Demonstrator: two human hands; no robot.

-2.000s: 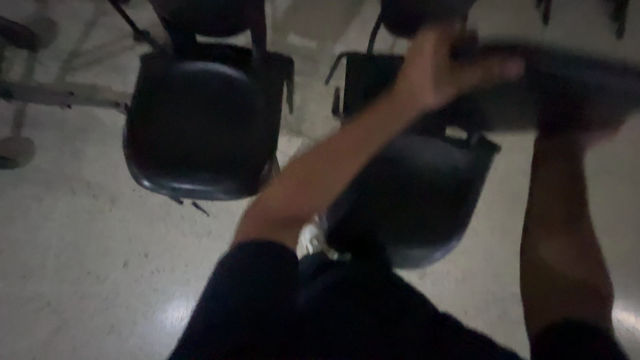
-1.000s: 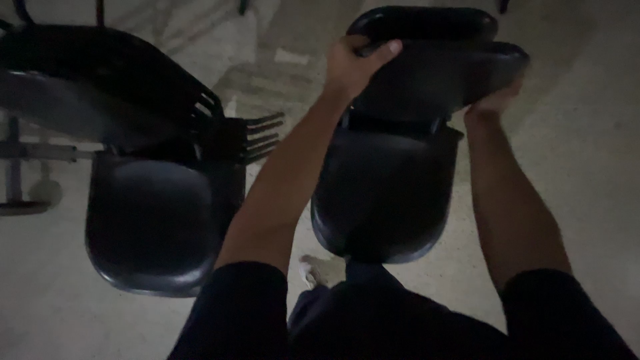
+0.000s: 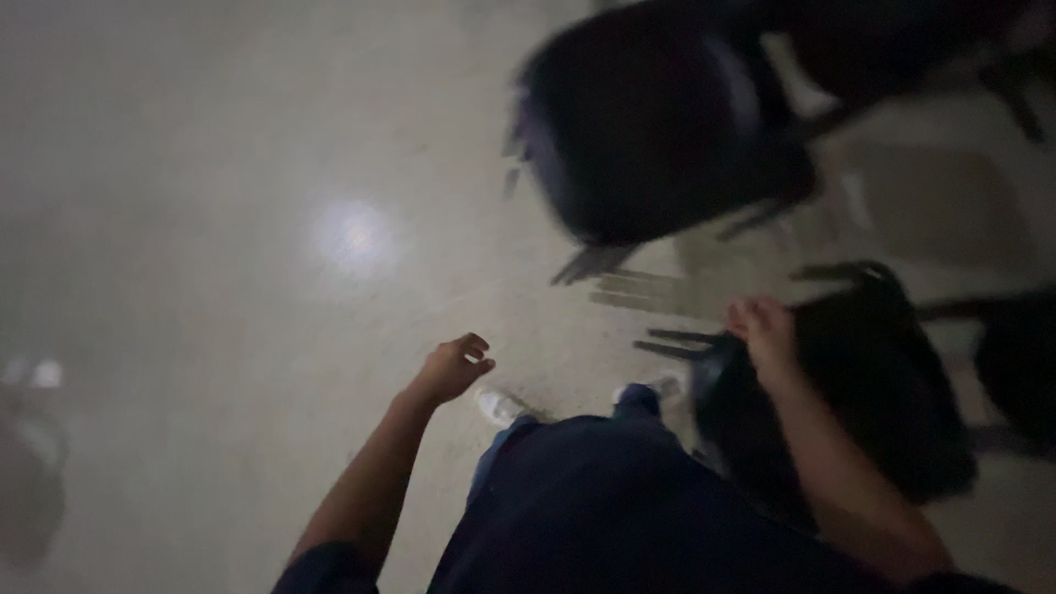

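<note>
My left hand [image 3: 455, 363] hangs over the pale floor with nothing in it, its fingers loosely curled and apart. On the right, my right hand [image 3: 761, 322] is raised over the edge of a dark chair [image 3: 858, 388]; its fingers are bent and blurred, and I see nothing held in them. Whether it touches that chair cannot be told. Beyond my hands is another black chair [image 3: 652, 124], with several legs showing under it.
My shoes stand on the smooth floor [image 3: 247, 330], close to the legs of the right-hand chair. More dark seating [image 3: 1019, 371] shows at the right edge. A blurred greyish shape [image 3: 33, 478] is at the far left.
Both hands have let go of the dark chair back they held a second ago and are lower now. The view has swung strongly, putting the chairs on the right.
</note>
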